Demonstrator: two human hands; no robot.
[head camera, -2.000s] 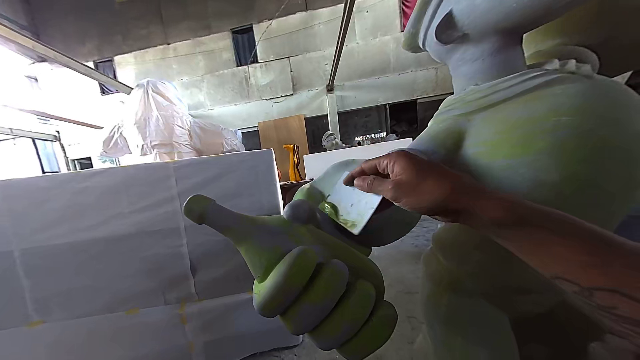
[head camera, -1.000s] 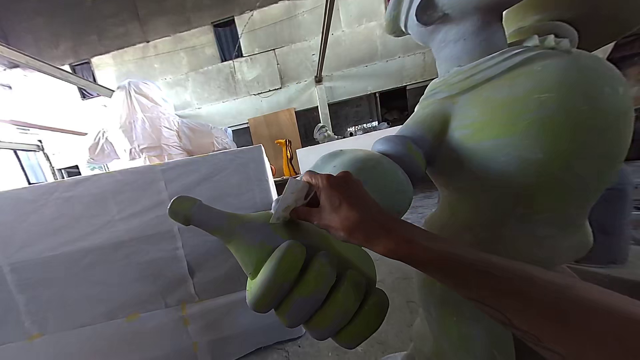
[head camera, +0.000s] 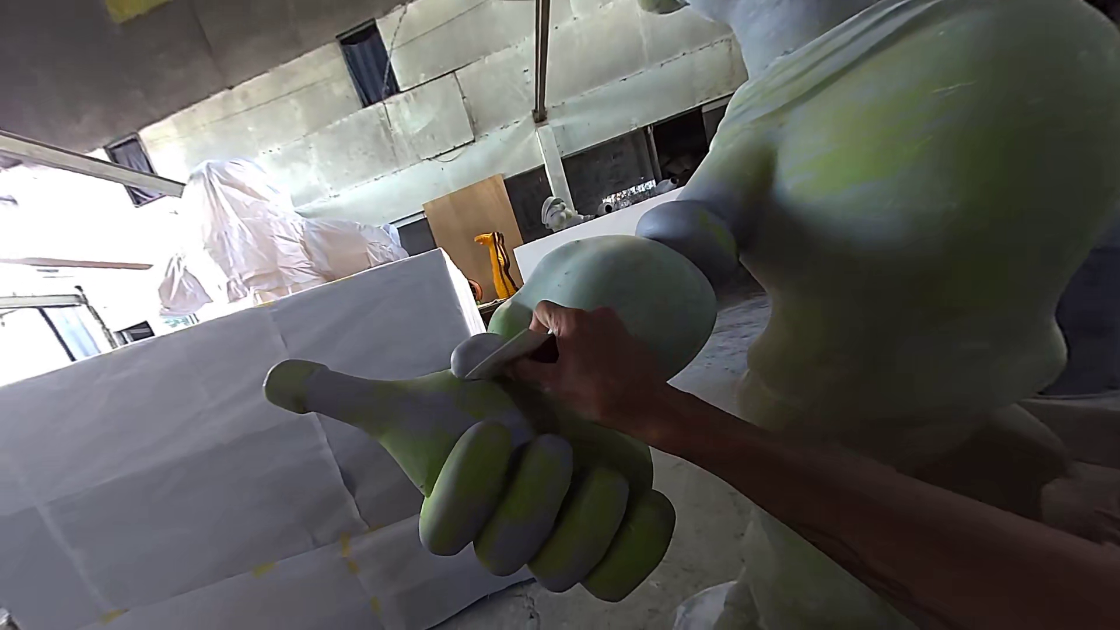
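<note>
My right hand (head camera: 595,363) grips a thin, pale flat spreader (head camera: 507,353) between thumb and fingers. The spreader's edge touches the sculpted hand of a large statue (head camera: 910,201), beside its rounded thumb tip. That sculpted hand (head camera: 516,499), patchy green and grey, has thick fingers wrapped around a bottle shape (head camera: 359,398) whose neck points left. A smooth, pale green rounded form (head camera: 626,293) lies behind my hand, between the sculpted hand and the statue's upper arm. My left hand is out of view.
A large block covered in white sheeting (head camera: 175,455) stands on the left. Behind it is a plastic-wrapped form (head camera: 254,236). Farther back are a plywood board (head camera: 472,223) and a yellow object (head camera: 497,262). Concrete floor (head camera: 700,490) shows below the statue's arm.
My right hand has come down from above the sculpted hand to its thumb area, holding the spreader. Its broad face showed earlier; now it is seen nearly edge-on.
</note>
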